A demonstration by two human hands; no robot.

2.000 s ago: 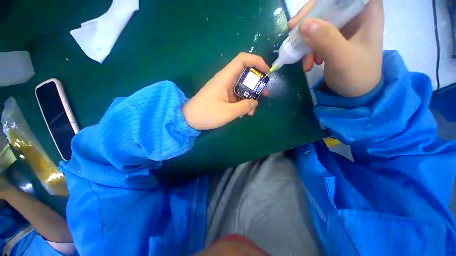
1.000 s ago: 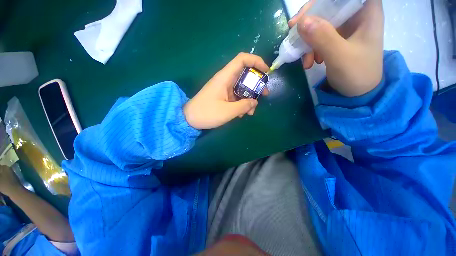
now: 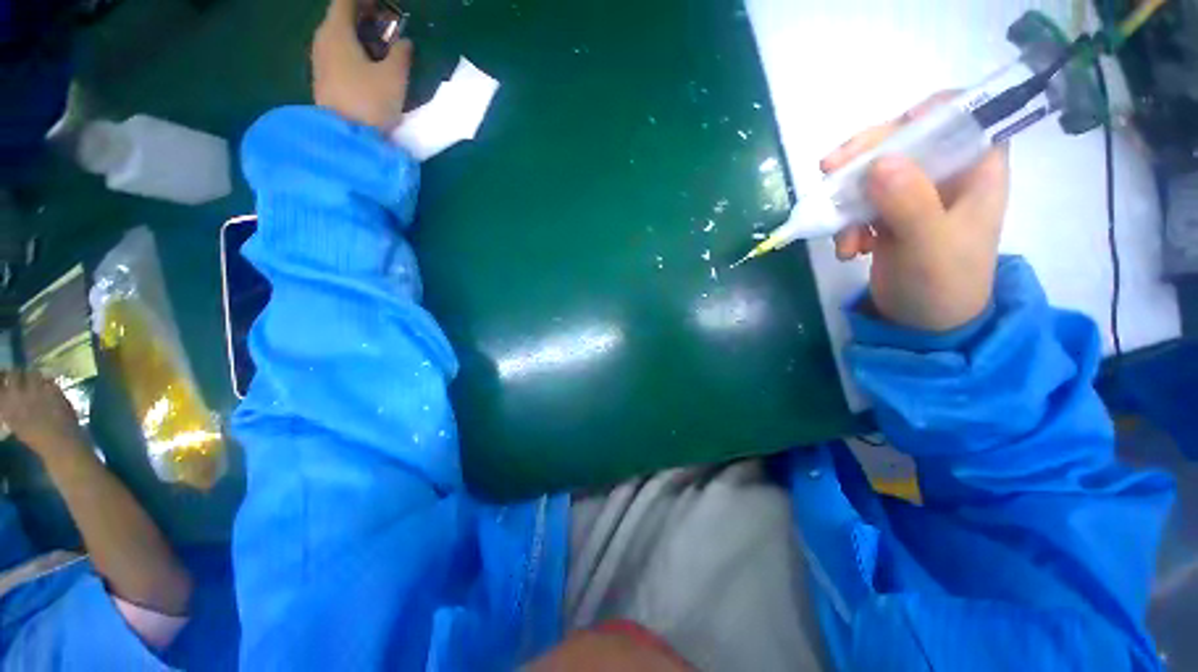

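Observation:
My left hand [image 3: 361, 72] is stretched out to the top left, near the picture's edge, with the small black electronic unit [image 3: 380, 29] at its fingers. My right hand [image 3: 926, 236] holds the glue syringe [image 3: 907, 160] over the edge of the white paper sheet [image 3: 841, 66]. The syringe's yellowish needle points down-left over the green bench surface [image 3: 591, 236] and touches no unit. The syringe's green adapter shows at its rear.
A white wipe [image 3: 453, 112] lies beside my left wrist. A white bottle [image 3: 164, 158], a partly covered smartphone [image 3: 242, 309] and a clear bag with yellow contents [image 3: 158, 381] lie left. A neighbouring person's arm [image 3: 112, 525] is at lower left. White specks dot the bench.
My left hand has moved with the unit from the middle to the top left, away from the needle. The syringe in my right hand has shifted slightly down and tilted flatter.

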